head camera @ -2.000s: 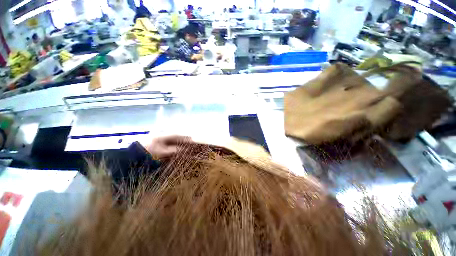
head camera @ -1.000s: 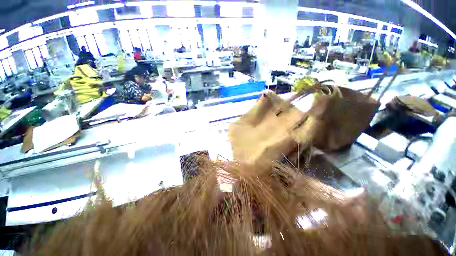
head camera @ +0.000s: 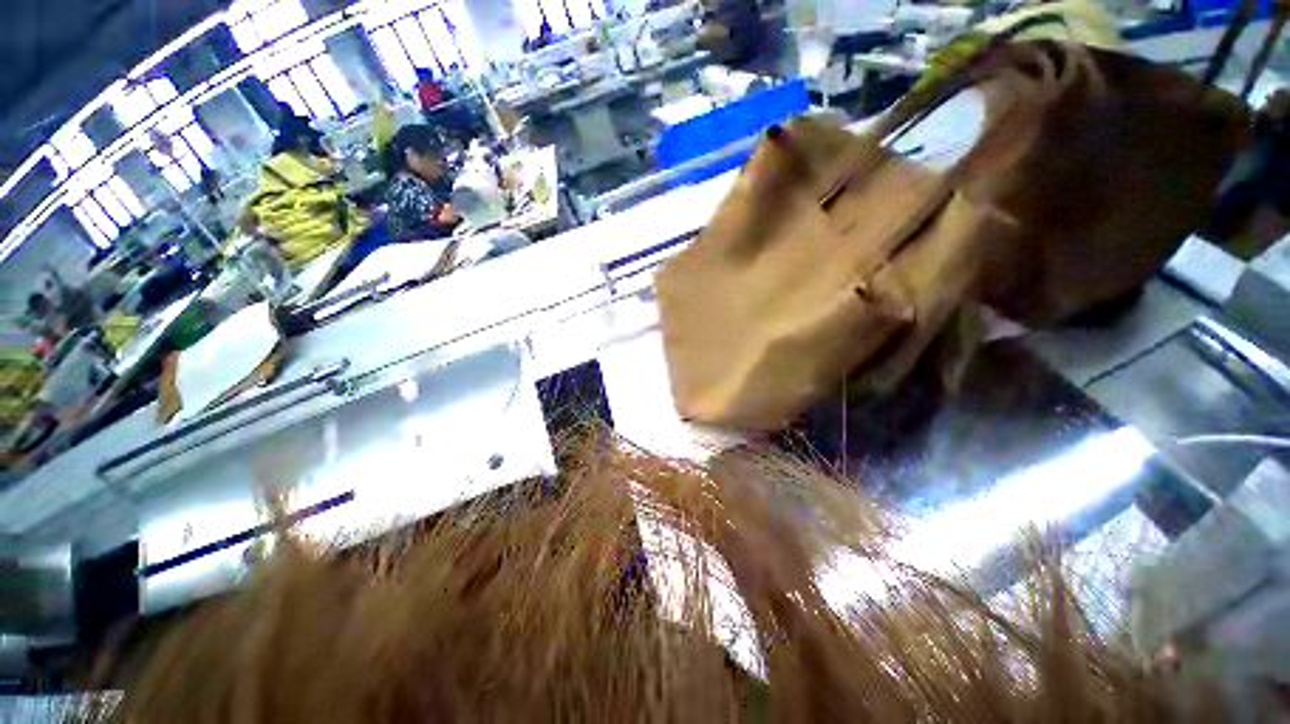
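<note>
Neither of my hands can be seen; brown hair covers the lower part of the view. A tan-brown tote bag (head camera: 764,290) stands tilted on the white table at centre right. A darker brown bag (head camera: 1096,184) with thin loop handles stands behind it to the right, touching it. Below the bags is a dark surface beside a bright, glaring metal bed (head camera: 1019,509). Part of a pale machine (head camera: 1224,559) shows at the lower right, blurred.
A long white table (head camera: 467,318) runs from lower left to upper centre. Pale sheets over brown pieces (head camera: 227,361) lie on it at the left. A blue bin (head camera: 736,130) stands behind it. A seated person (head camera: 417,184) works beyond, near a yellow pile (head camera: 304,209).
The view has turned right, then tilted, and the bags look larger. The hand and dark sleeve seen two seconds ago at centre left are out of sight. The machine head shows less.
</note>
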